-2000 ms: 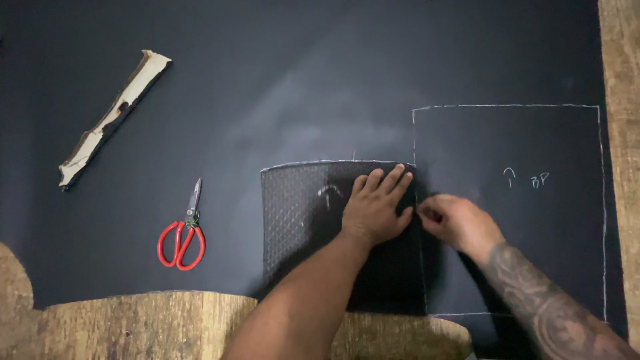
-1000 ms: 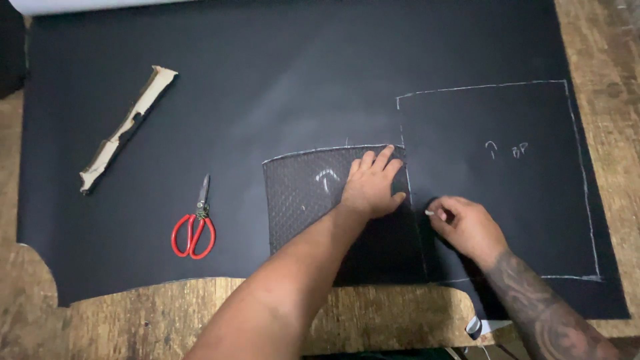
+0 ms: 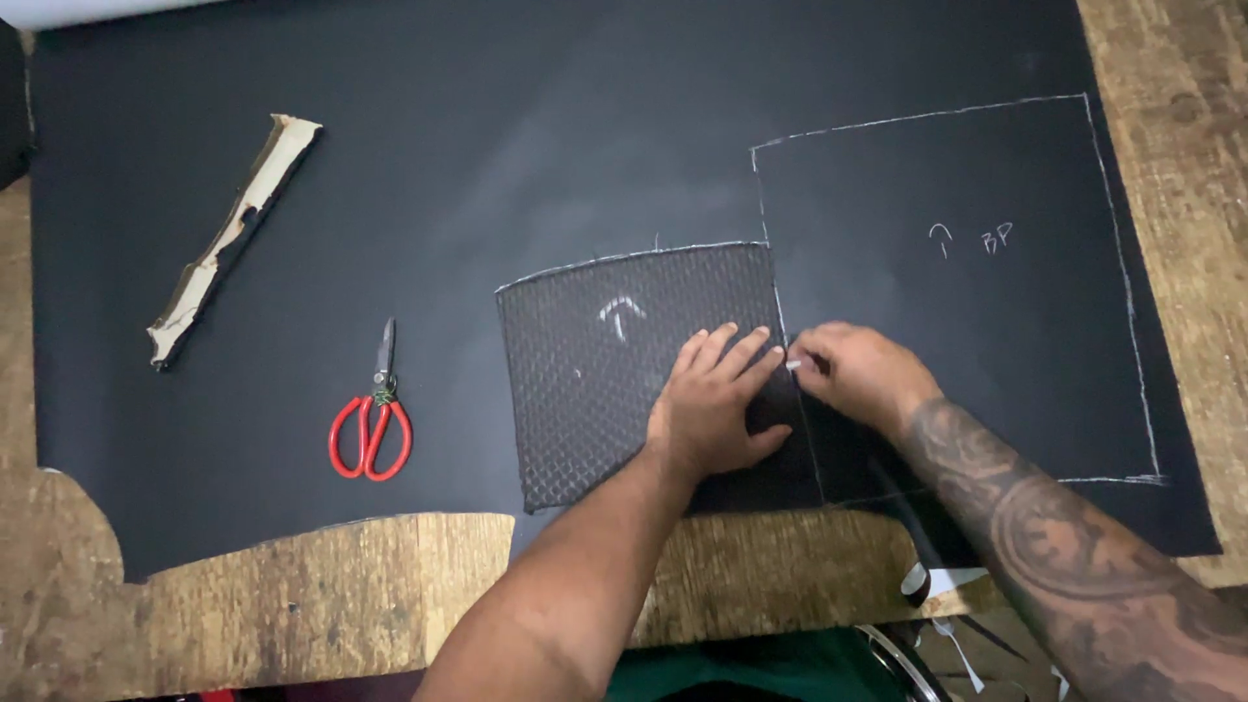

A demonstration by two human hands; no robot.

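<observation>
A quilted dark piece of material [image 3: 585, 390] with a chalk arrow lies on a large black sheet [image 3: 468, 127]. My left hand [image 3: 717, 405] presses flat on its right part, fingers spread. Just beyond its right edge, my right hand [image 3: 858, 375] pinches a small white piece of chalk [image 3: 794, 365], its tip at the chalk line beside that edge. White lines run along the piece's top and right edges. A larger chalk-drawn rectangle [image 3: 1111, 195] with an arrow and letters is on the sheet to the right.
Red-handled scissors [image 3: 370, 419] rest on the sheet left of the quilted piece, blades pointing away. Farther left lies a ragged strip with a pale face [image 3: 229, 239]. The wooden table [image 3: 351, 595] shows along the near and right edges. A white roll or sheet [image 3: 107, 12] is at the top left.
My left hand has moved down the quilted piece from near its top right corner. My right hand has come closer to the piece's right edge since one second ago. The view has shifted.
</observation>
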